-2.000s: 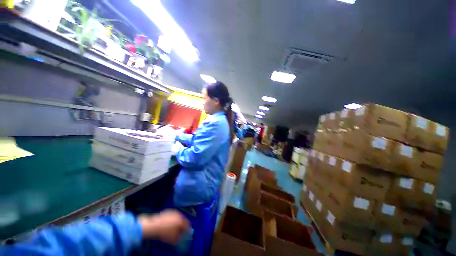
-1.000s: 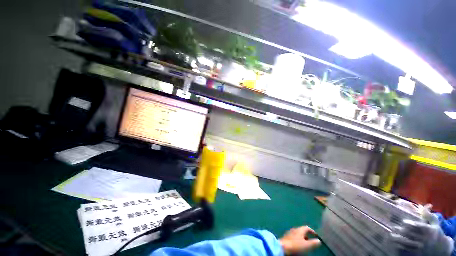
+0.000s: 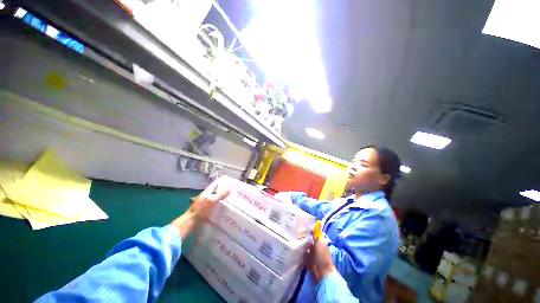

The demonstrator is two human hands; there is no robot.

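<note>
Several white retail boxes (image 3: 254,237) with red print stand stacked on the green bench. My left hand (image 3: 204,204) holds the left end of the upper boxes, fingers over the top edge. My right hand (image 3: 320,257) is at the right end of the stack, against the upper boxes. A small yellow-orange tool (image 3: 318,229) sticks up from it; its lower part is hidden in the hand. My right palm and most of its fingers are hidden or blurred.
A person in a blue jacket (image 3: 367,237) stands just behind the stack, one arm reaching to its far side. Yellow paper sheets (image 3: 50,192) lie on the green bench (image 3: 118,237). A shelf with plants hangs above. Stacked cartons (image 3: 515,254) show at right.
The view has swung back right from the monitor and papers, closer to the stack. My left hand has moved onto the boxes' left end. My right hand has come into view.
</note>
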